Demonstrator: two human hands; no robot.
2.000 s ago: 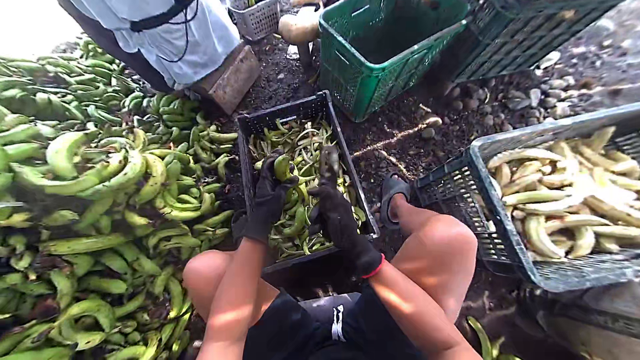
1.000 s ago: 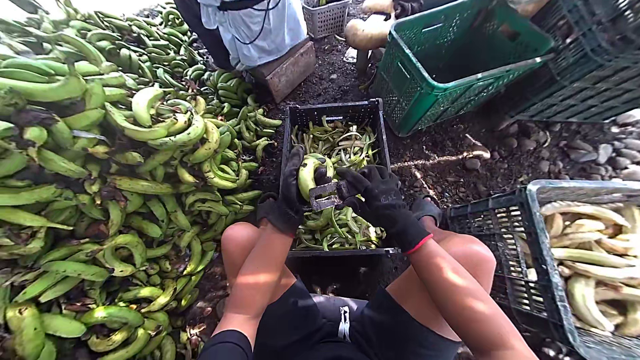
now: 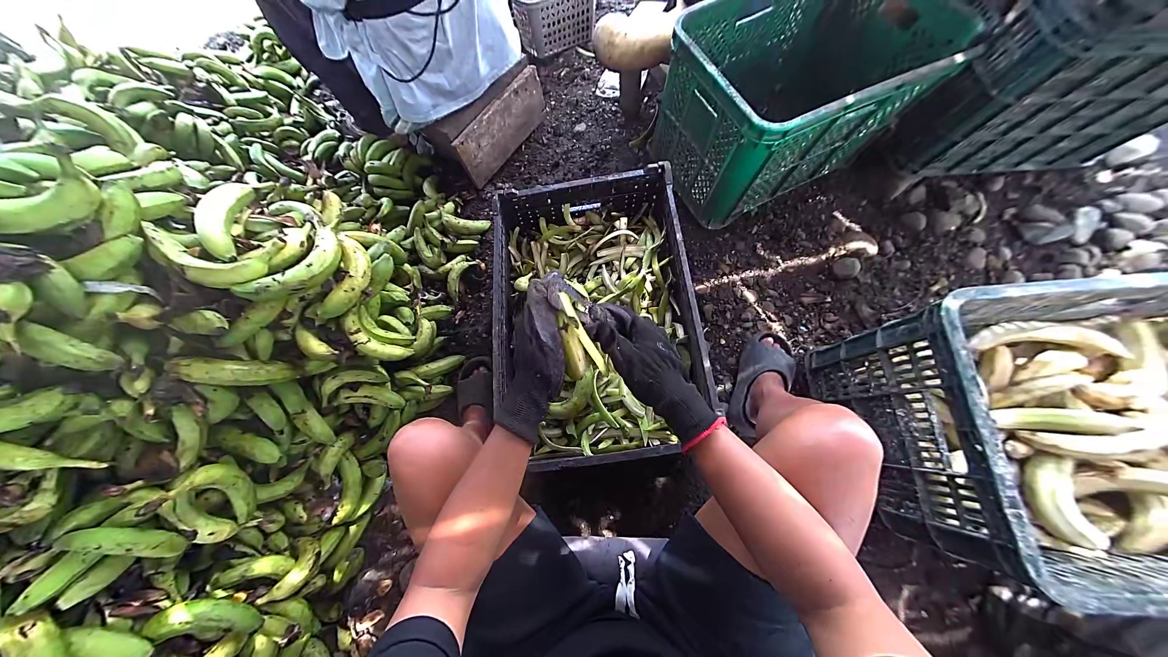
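Note:
My left hand (image 3: pixel 537 356), in a dark glove, is closed around a green plantain (image 3: pixel 575 351) above a black plastic crate (image 3: pixel 696 351). From the right, my right hand (image 3: pixel 643 356), gloved too, has its fingers at the plantain's upper part, where a strip of peel hangs loose. Whether it also holds a tool is hidden. Green peels (image 3: pixel 620 246) fill the crate between my feet. A large pile of green plantains (image 3: pixel 237 370) lies at the left. Peeled plantains (image 3: pixel 1077 420) fill a dark green crate (image 3: pixel 995 474) at the right.
A green plastic crate (image 3: pixel 730 137) stands beyond the peel crate, beside stacked dark crates (image 3: pixel 1077 100). At the upper left a person (image 3: pixel 420 64) in a light blue garment is by a wooden block (image 3: pixel 497 123). Stones (image 3: pixel 1113 224) lie on the dark soil at the right.
Both hands have come together at the plantain, and a strip of its peel now hangs loose. Two seconds ago the hands were farther apart over the peels.

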